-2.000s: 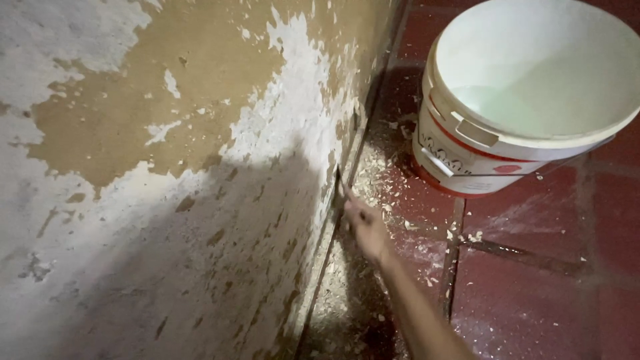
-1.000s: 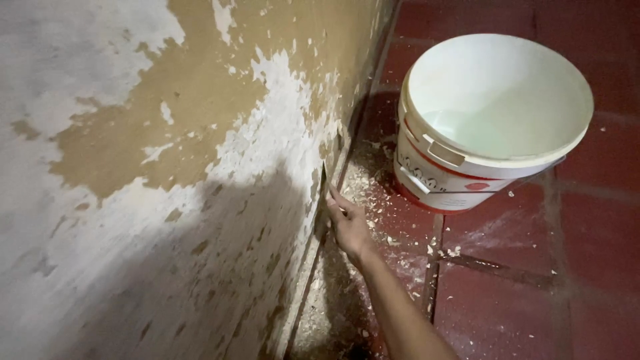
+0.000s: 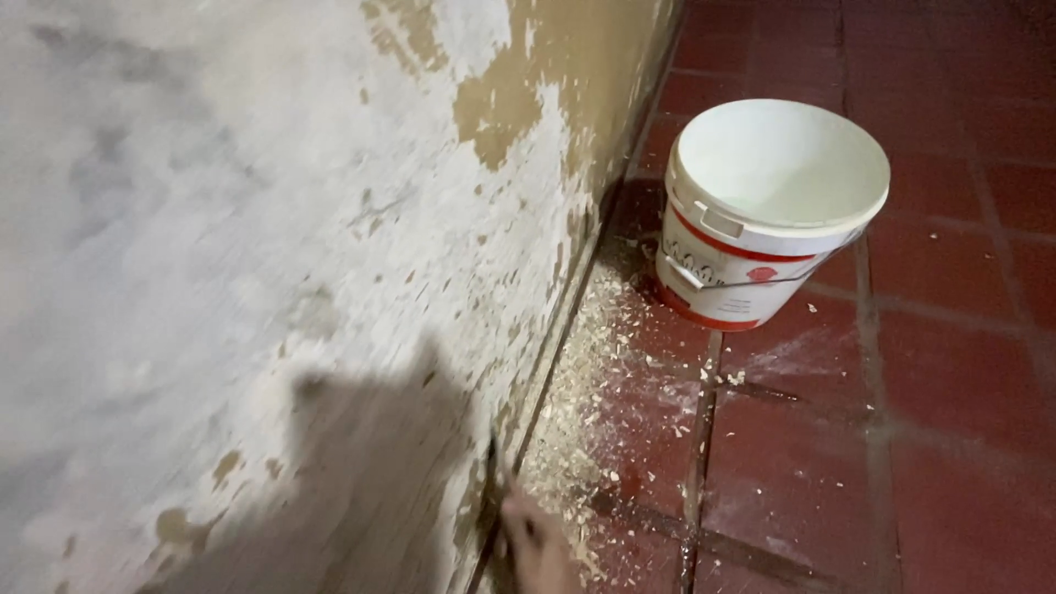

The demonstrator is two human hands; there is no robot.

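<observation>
A hand, which I take for my right hand, is at the bottom edge, blurred, low beside the wall. Its fingers are closed on a thin dark scraping tool, seen nearly edge-on, whose blade lies against the foot of the wall. White coating covers much of this wall, with tan patches showing where it is gone. Pale flakes are heaped along the wall's base beside the hand. My left hand is out of view.
A white plastic bucket with red bands and a wire handle stands on the red floor tiles, up and right of the hand. Some pale material shows inside it. A narrow ledge runs along the wall's foot.
My right hand has moved with the tool along the wall's foot, toward me, farther from the bucket. The view has shifted as well.
</observation>
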